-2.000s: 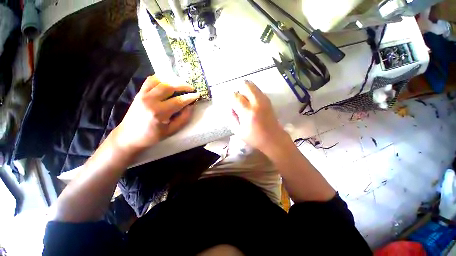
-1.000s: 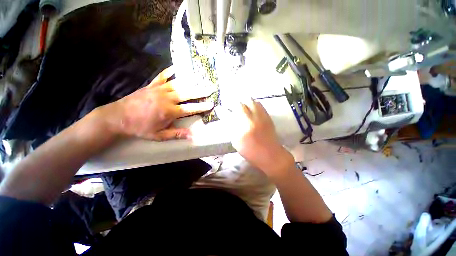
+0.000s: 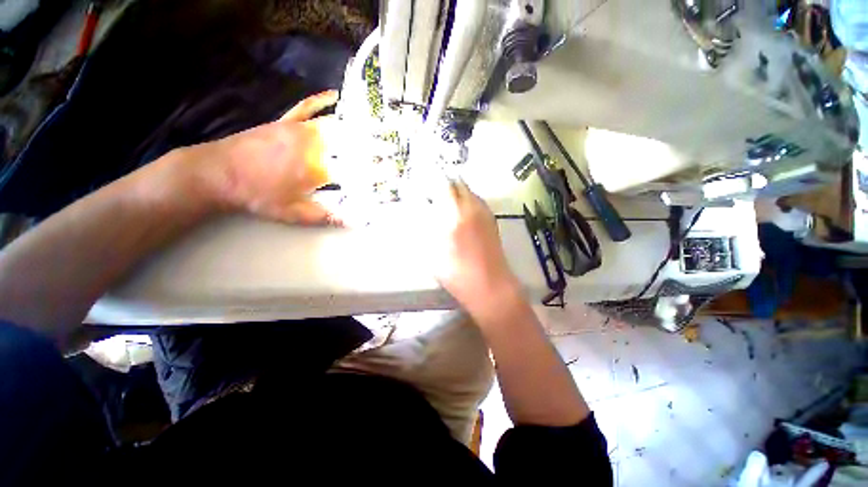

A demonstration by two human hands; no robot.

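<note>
The dark garment piece [image 3: 190,90] lies on the table left of the needle. Its brocade band [image 3: 373,86] runs toward me beside the presser foot and needle bar [image 3: 455,143], partly washed out by glare. My left hand [image 3: 276,171] lies flat on the garment and band, fingers toward the needle area; the fingertips are lost in glare. My right hand [image 3: 473,243] is just right of the band, near the presser foot, fingers curled and partly overexposed. I cannot tell whether it holds anything.
The machine head [image 3: 609,76] spans the top right. Right of the needle lie black-handled shears [image 3: 578,243], thread snips [image 3: 545,255] and a screwdriver [image 3: 605,211]. An open white tray of metal pieces [image 3: 706,253] is at the table's right end. A red-shafted tool [image 3: 88,30] is far left.
The view has shifted, showing more of the machine head. My left hand has flattened over the garment and moved forward with the band toward the needle. My right hand stays beside the band.
</note>
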